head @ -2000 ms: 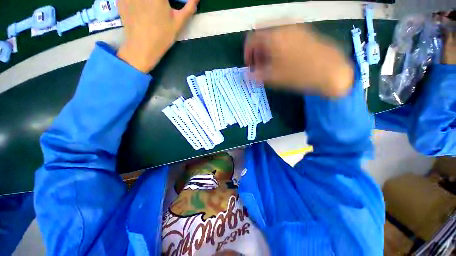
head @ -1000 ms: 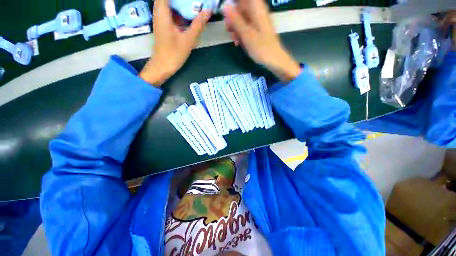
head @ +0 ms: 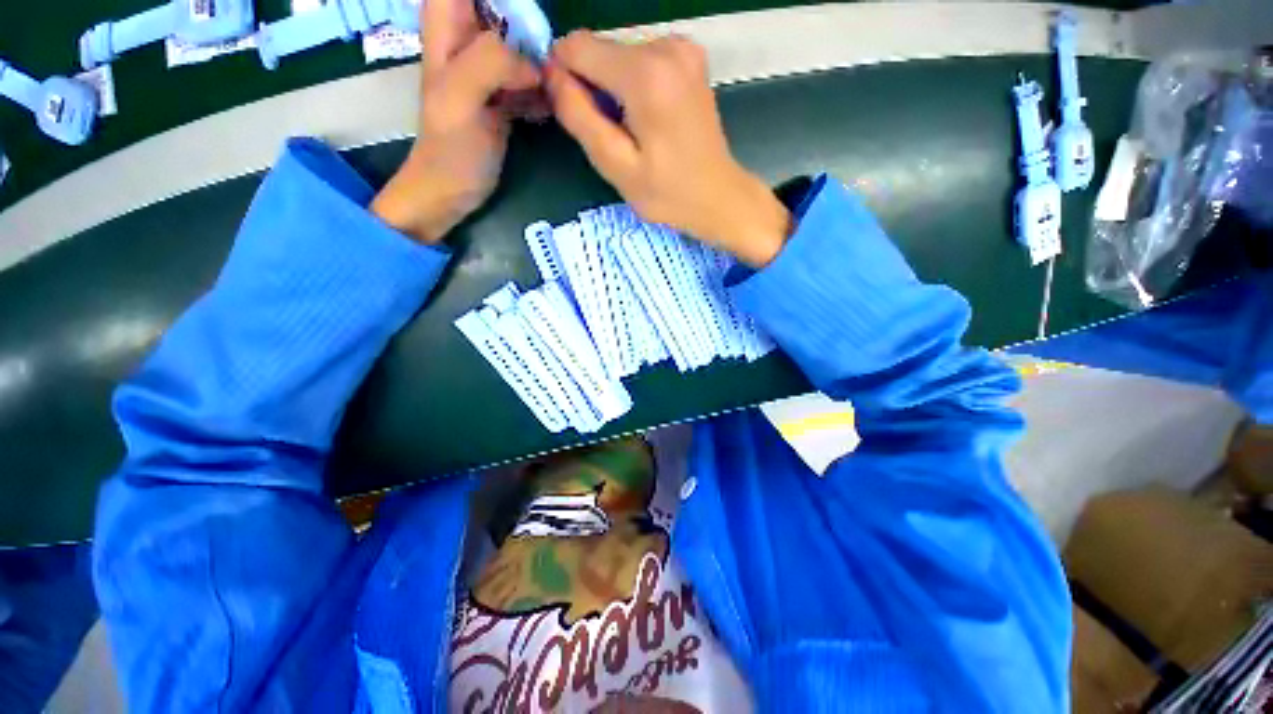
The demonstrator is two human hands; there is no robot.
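Note:
My left hand (head: pixel 468 119) is at the top, closed around a light blue watch case (head: pixel 519 24) that is partly cut off by the upper edge. My right hand (head: pixel 653 126) meets it, fingertips pressed together at the lower edge of the case. Whether the right fingers pinch a strap or pin there is hidden. Both hands are over the pale rail. Loose light blue watch straps (head: pixel 547 356) with rows of holes lie fanned on the dark green worktop (head: pixel 419 419) below my hands.
Part-assembled watches (head: pixel 210 21) with white labels lie on the green belt at upper left, beyond the pale rail (head: pixel 265 128). Two light blue watches (head: pixel 1037 209) lie at right beside a clear plastic bag (head: pixel 1152 181). A blue sleeve (head: pixel 1187 335) shows behind it. Brown cartons (head: pixel 1173 558) stand at lower right.
My right hand has come from above the strap pile to the watch case and now touches my left hand's fingers. The case is turned. The other person's hand at right is out of sight.

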